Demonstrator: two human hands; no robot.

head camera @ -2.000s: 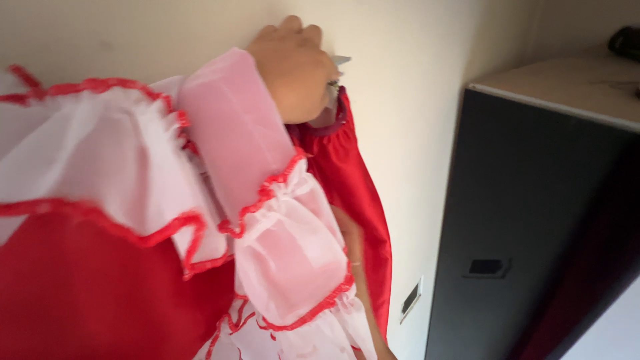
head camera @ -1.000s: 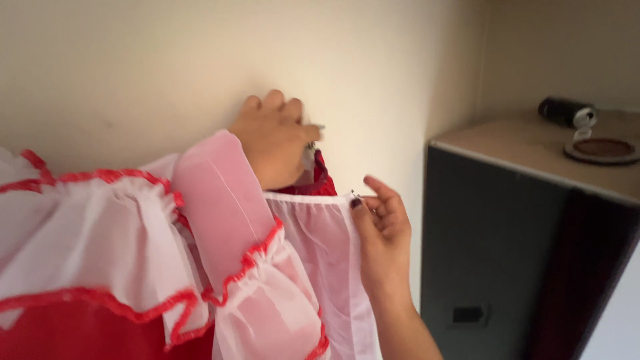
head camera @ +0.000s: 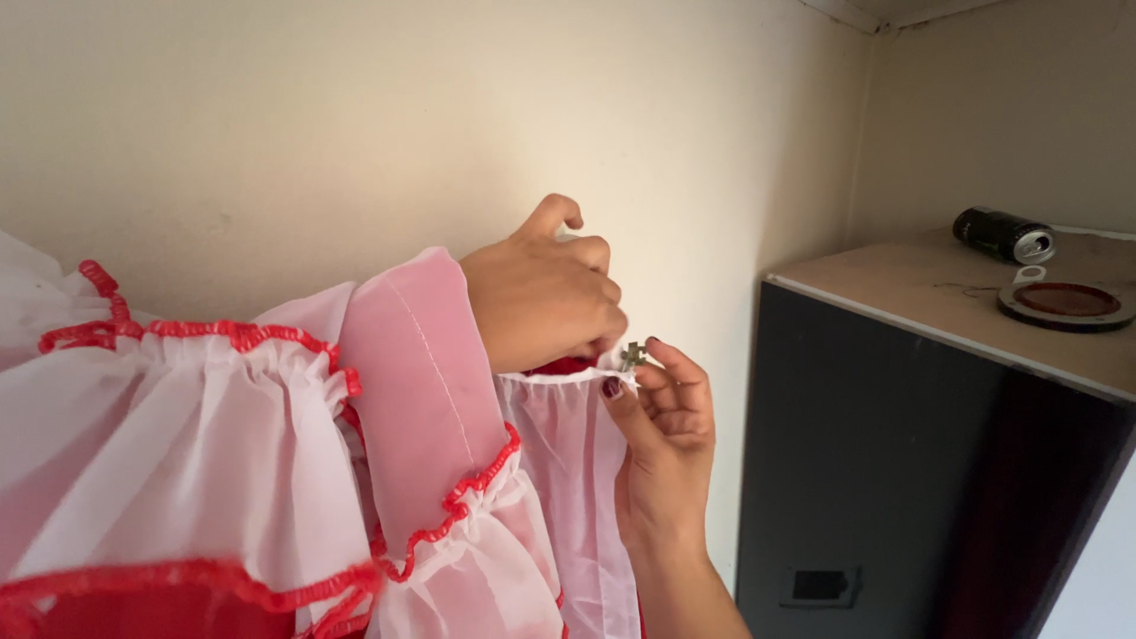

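My left hand (head camera: 541, 297) comes out of a pink and white sleeve (head camera: 426, 355) with red ruffled edging, its fingers curled at the gathered top of a garment; what lies under its palm is hidden. My right hand (head camera: 666, 417), lower and to the right, pinches the white gathered waistband (head camera: 568, 378) of a sheer white cloth (head camera: 581, 479) between thumb and fingers. A small metal clip (head camera: 633, 355) shows between the two hands at the band's right end. Some dark red cloth (head camera: 561, 366) peeks out behind the band, below my left hand.
White ruffled cloth (head camera: 195, 444) with red trim fills the lower left. Behind the hands is a cream wall (head camera: 399, 133). To the right stands a dark cabinet (head camera: 852, 461), with a drink can (head camera: 1003, 235) on its side and a round lidded compact (head camera: 1065, 303) on top.
The right hand, mostly hidden behind the sleeve two seconds ago, is now at the waistband. The white sheer cloth has come into view over the red one. The view has shifted to show more of the cabinet top.
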